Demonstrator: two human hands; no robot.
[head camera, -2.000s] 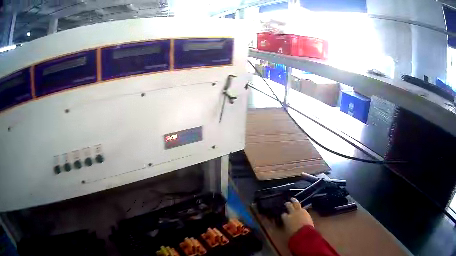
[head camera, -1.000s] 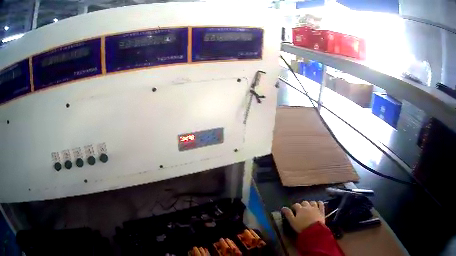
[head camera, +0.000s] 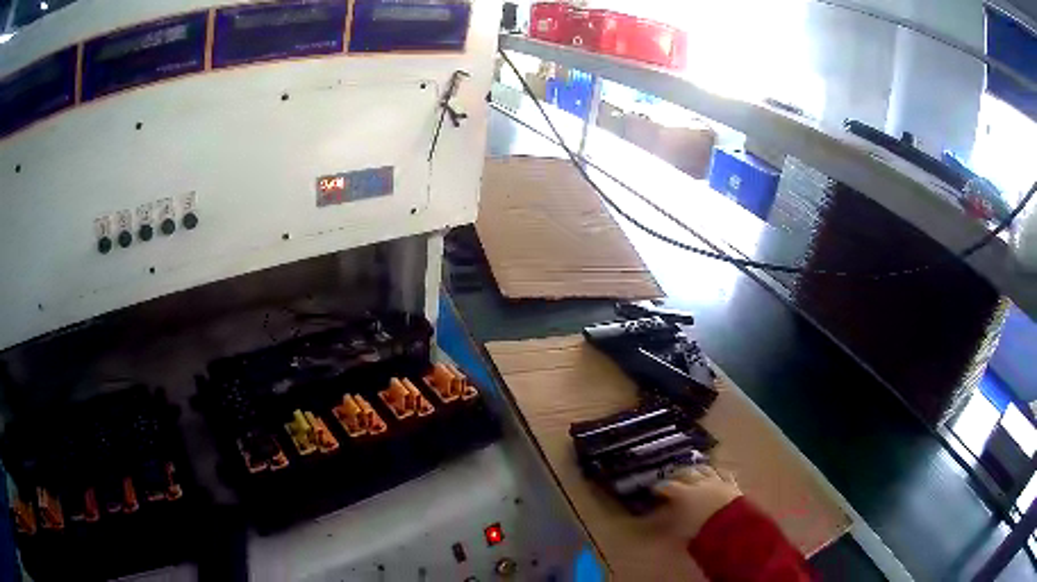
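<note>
My right hand (head camera: 696, 497), in a red sleeve, is at the near end of a row of black units (head camera: 639, 446) on the cardboard sheet (head camera: 534, 381). Its fingers touch the nearest unit, but blur hides whether they grip it. More black units (head camera: 665, 362) lie in a loose pile just behind the row. The right test fixture (head camera: 364, 472) stands under the machine, with orange clamps (head camera: 359, 414) along its front part. The left test fixture (head camera: 85, 540) is beside it, with darker orange clamps. My left hand is out of view.
The white test machine (head camera: 250, 125) overhangs both fixtures. A second cardboard sheet (head camera: 557, 227) lies behind on the dark green bench (head camera: 841, 392). A red light (head camera: 494, 532) shows on the machine bed. A black cable (head camera: 637, 222) crosses toward the shelf at right.
The camera view has tilted down and shifted, showing more of both fixtures. Several black units now lie in a row nearer than the pile, and my right hand has moved to their near end.
</note>
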